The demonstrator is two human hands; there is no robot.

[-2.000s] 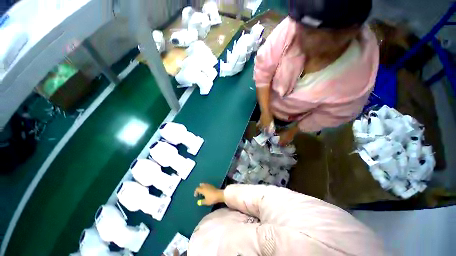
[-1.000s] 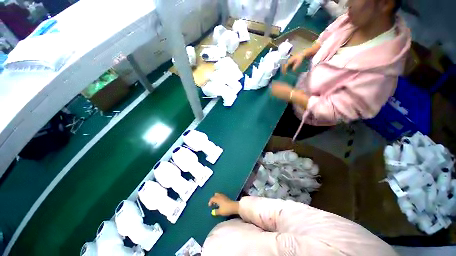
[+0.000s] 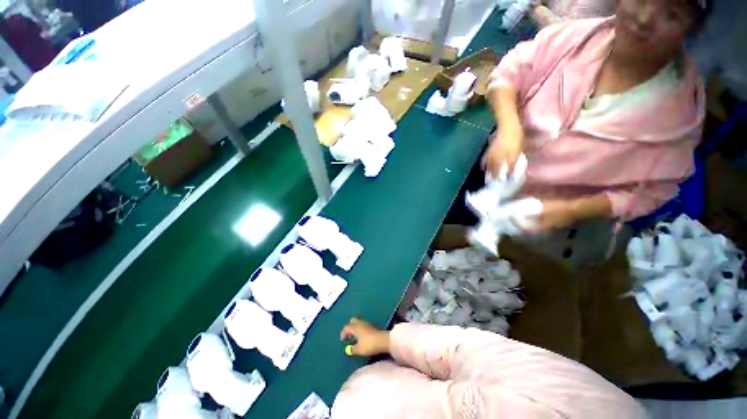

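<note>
A row of white dome-style cameras (image 3: 262, 330) stands on the green bench (image 3: 395, 214), round heads toward the conveyor and flat bases toward me. My right hand (image 3: 365, 338) is over the bench beside the row, fingers curled but apart, with a yellow patch at one fingertip. I see nothing held in it; a tiny label there could not be made out. A white label sheet (image 3: 310, 407) shows at the bottom edge, partly cut off. My left hand is not in view.
A person in pink (image 3: 565, 123) at the right holds several white units (image 3: 501, 204). Piles of white units lie below them and in an open box (image 3: 598, 319). More cameras stand on a tan sheet (image 3: 414, 82). A grey post (image 3: 296, 106) rises beside the conveyor (image 3: 180, 270).
The other person has picked up several white units from their bench row and moved them toward their body. My right hand and the near camera row have hardly moved.
</note>
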